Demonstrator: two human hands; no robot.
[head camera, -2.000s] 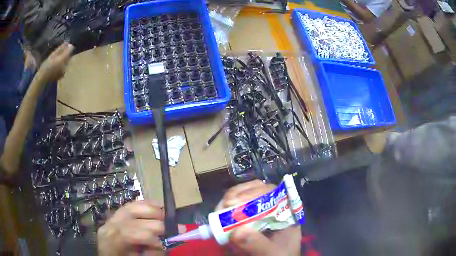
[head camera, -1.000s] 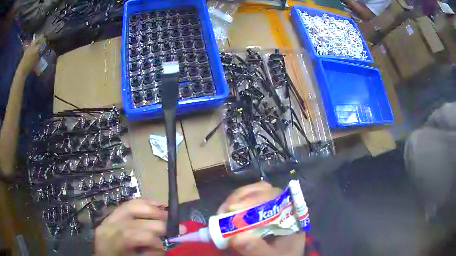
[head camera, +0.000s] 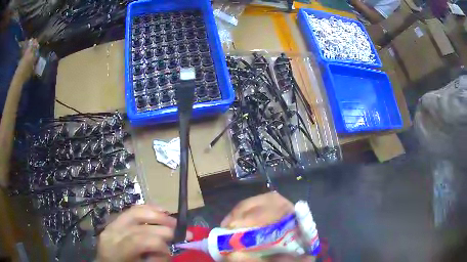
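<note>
My left hand (head camera: 135, 235) is at the bottom, closed on the lower end of a flat black cable (head camera: 183, 164). The cable stands up in front of the blue bin and ends in a pale rectangular tip. My right hand (head camera: 261, 217) grips a white, blue and red adhesive tube (head camera: 263, 239), slightly blurred. Its pale pinkish nozzle (head camera: 197, 245) points left, with its tip at the small metallic connector end (head camera: 176, 248) by my left fingers. Whether the tip touches cannot be told.
A blue bin (head camera: 230, 97) holds dark housings in a grid. Cable assemblies lie in rows at left (head camera: 82, 164) and tangled on a clear tray (head camera: 335, 138). A white tissue (head camera: 168, 152) lies on cardboard. Two blue bins (head camera: 399, 120) stand at right. Another person's arm (head camera: 15, 102) is at far left.
The cable's pale upper tip has moved right across the blue bin. The tube now lies more level, its crimped end a little lower. Both hands keep their holds. The other person's hand has moved left.
</note>
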